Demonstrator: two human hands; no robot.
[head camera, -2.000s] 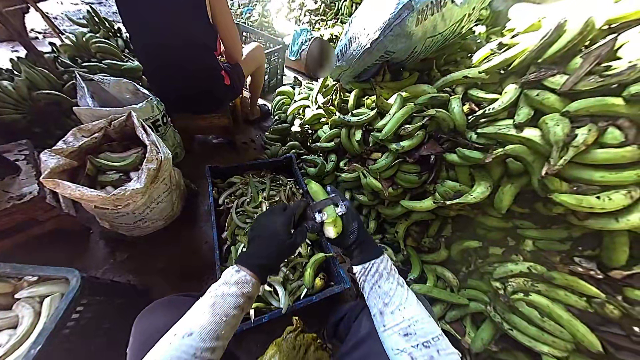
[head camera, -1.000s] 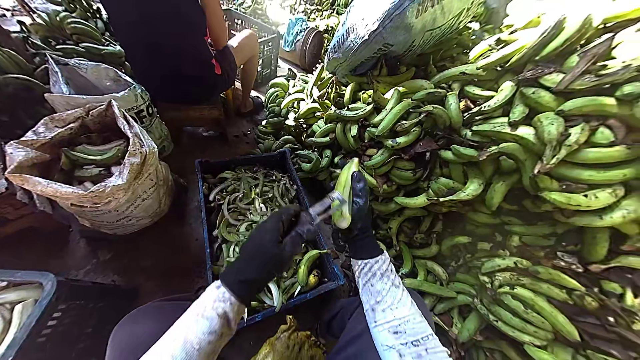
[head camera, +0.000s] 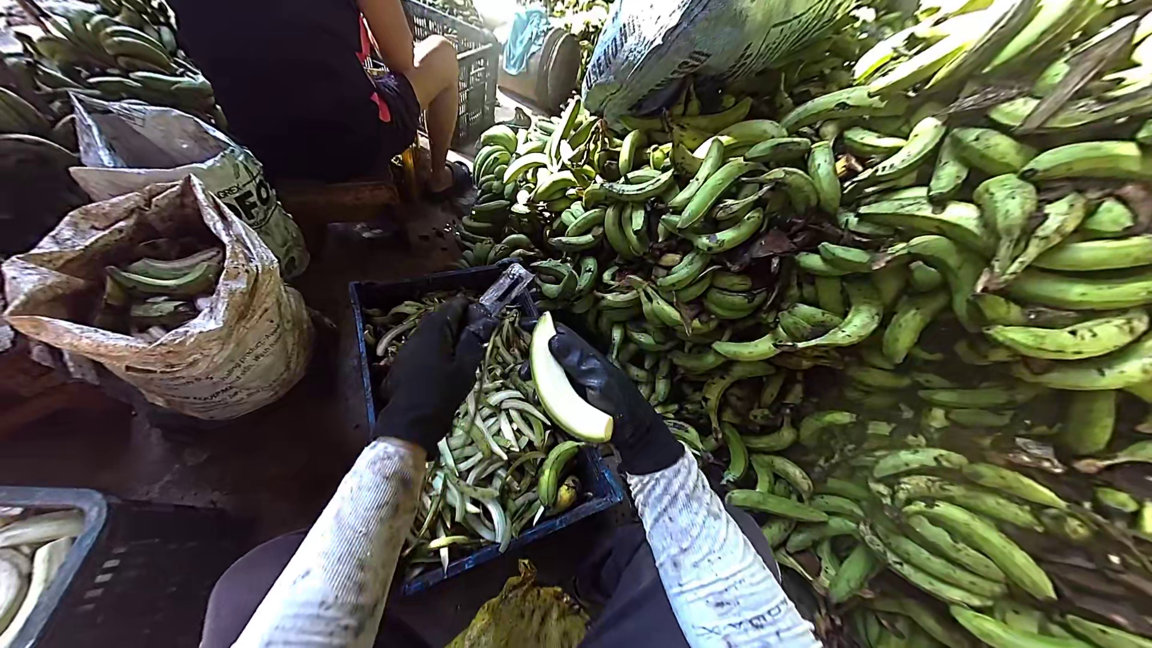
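Observation:
Both my hands wear black gloves. My left hand (head camera: 436, 364) is closed on a peeler-like metal tool (head camera: 506, 288), whose flat end points up and right above the crate. In my right hand (head camera: 614, 391) is a pale peeled plantain (head camera: 564, 382), held along its right side, its cut end low. Tool and plantain are apart. Below both hands, a blue plastic crate (head camera: 522, 545) holds a heap of green and white peel strips (head camera: 490, 450). A short green plantain piece (head camera: 556, 472) lies on the peels near the crate's right side.
Green plantains (head camera: 720, 216) are piled at the right. At the left stand an open woven sack (head camera: 225, 351) with plantains inside, another sack (head camera: 144, 144) behind it, and a crate (head camera: 99, 513) of peeled plantains. A seated person (head camera: 288, 81) is ahead, near a printed sack (head camera: 666, 54).
The plantain, partly green in the earlier frames, now shows a pale peeled surface. The tool was against it before; my left hand has moved the tool away to the left.

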